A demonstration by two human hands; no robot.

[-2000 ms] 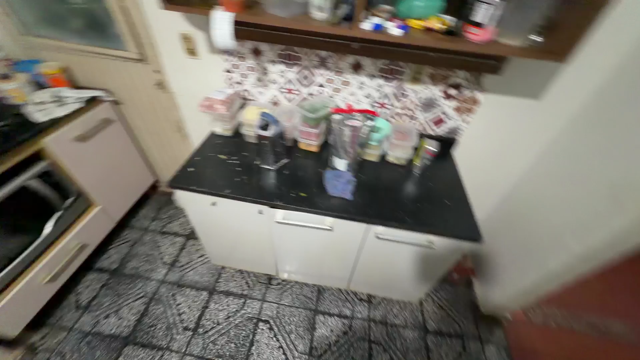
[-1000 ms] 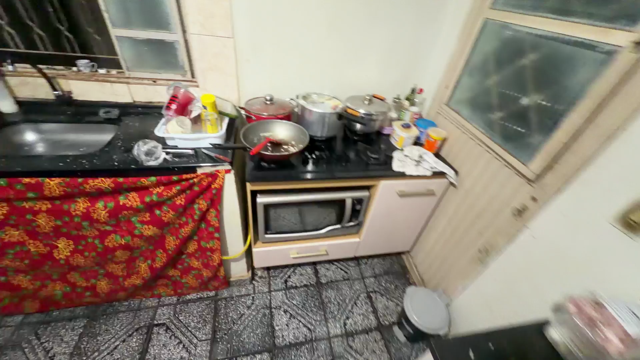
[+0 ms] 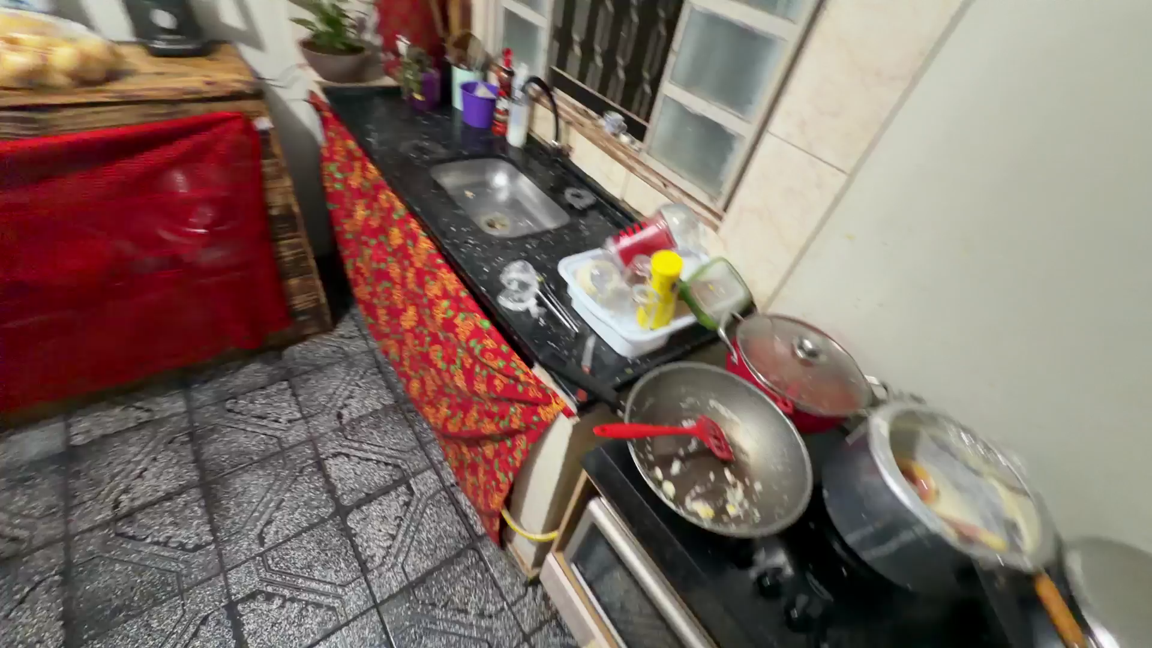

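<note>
Neither my left hand nor my right hand shows. At the lower right a frying pan (image 3: 765,450) stands on the black cooktop (image 3: 720,580), with a red slotted spatula (image 3: 652,431) lying across it and bits of food inside. Behind it is a red pot (image 3: 801,360) with a glass lid. An aluminium pot (image 3: 891,522) with a spoon or handle near it stands to the right. On the black counter a white dish tray (image 3: 621,335) holds a yellow container (image 3: 663,283) and a red cup (image 3: 643,241). A steel sink (image 3: 500,193) lies further back.
A floral red curtain (image 3: 396,297) hangs below the counter. On the left a wooden table (image 3: 180,83) with a red cloth bears a bag of round food (image 3: 58,56) and a dark appliance (image 3: 169,27). A purple pot (image 3: 479,106) and bottles stand behind the sink. Patterned tiles (image 3: 261,504) cover the floor.
The view has swung left from the black-topped cabinet, past the stove, to the sink and the table. The pan and its red spatula look nearer than one second ago.
</note>
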